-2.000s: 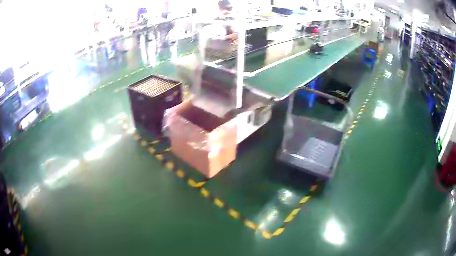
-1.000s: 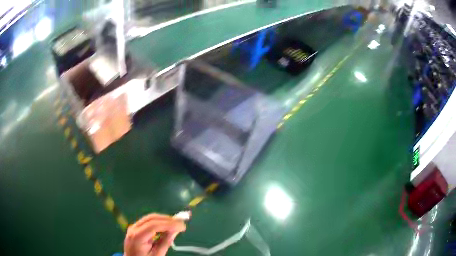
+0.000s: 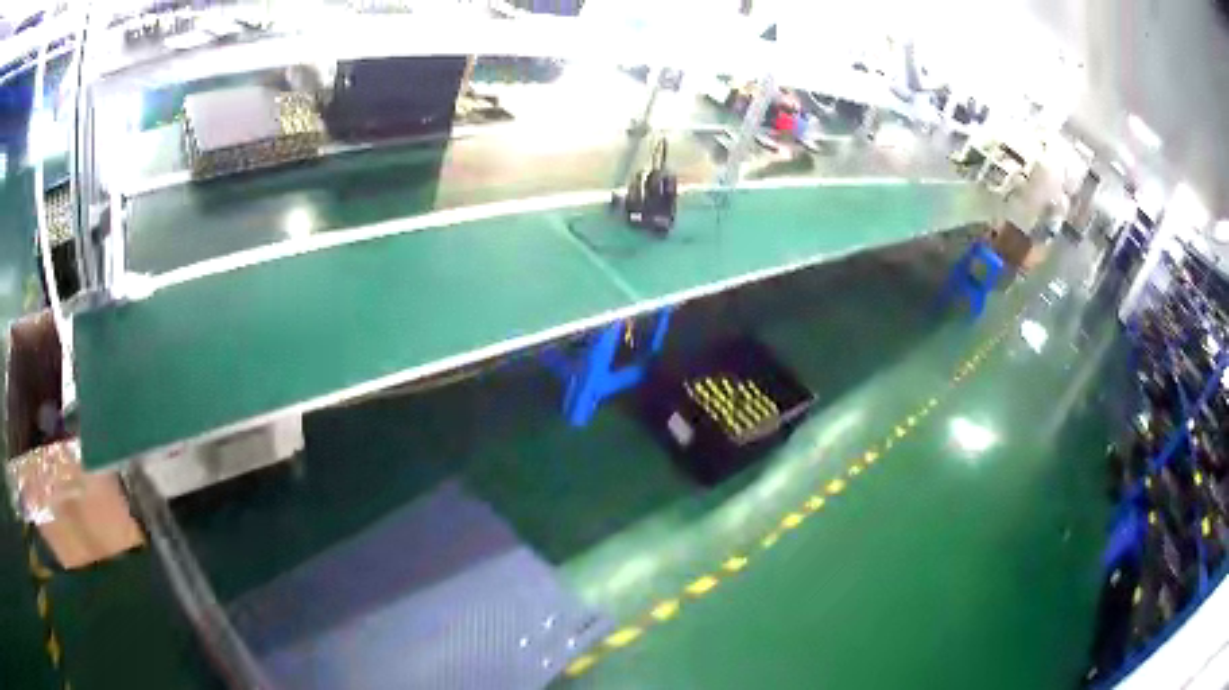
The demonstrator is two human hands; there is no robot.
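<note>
Neither of my hands is in the picture. Nearest in front of me is a grey flat trolley (image 3: pixel 418 607) on the green floor, with its handle bar at its left side, cut off by the lower edge. Behind it runs a long green conveyor belt (image 3: pixel 364 324) with pale edges. A small dark object (image 3: pixel 652 200) with a thin black cable stands on the belt.
A black crate (image 3: pixel 735 411) with yellow-green contents and a blue stool (image 3: pixel 613 364) are by the belt. A cardboard box (image 3: pixel 78 506) is at the left. Yellow-black floor tape (image 3: pixel 701 585) runs to the back right. Dark stocked racks (image 3: pixel 1173 458) line the right.
The view has moved closer to the conveyor and trolley. The hand holding a small white end, with a pale strip or cable near it, seen one second ago, is out of the picture.
</note>
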